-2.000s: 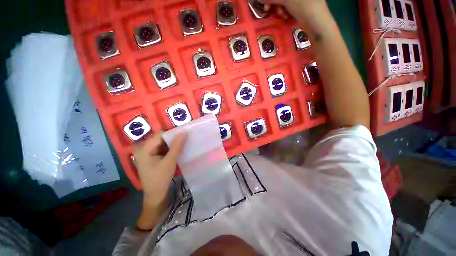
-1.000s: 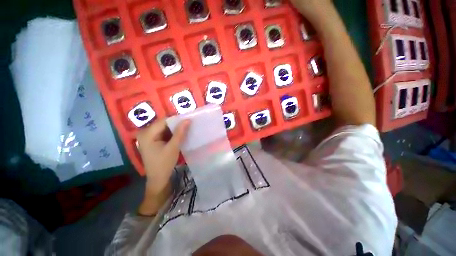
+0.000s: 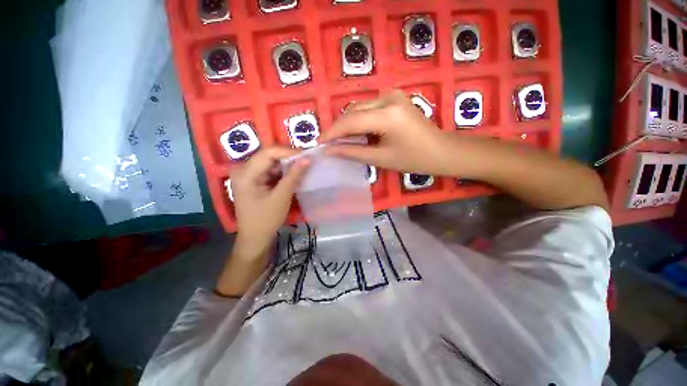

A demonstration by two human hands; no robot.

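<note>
A translucent white sticker sheet hangs over the near edge of the red compartment tray. My left hand grips its upper left edge between thumb and fingers. My right hand pinches the sheet's top edge near its right end; whether a small adhesive piece is at the fingertips cannot be told. Small square parts sit one per pocket. A part in a lower row shows a white surround around its dark centre. A part higher up looks darker with a metallic rim. My hands hide some middle pockets.
A fanned stack of spare sheets lies left of the tray, with a clear plastic bag marked in blue handwriting beside it. Red holders with white, black-windowed panels and a pale cord stand at the right.
My right hand has come from the tray's far side to the sheet's top edge. The view has shifted, so the tray sits further right and higher. My left hand still holds the sheet.
</note>
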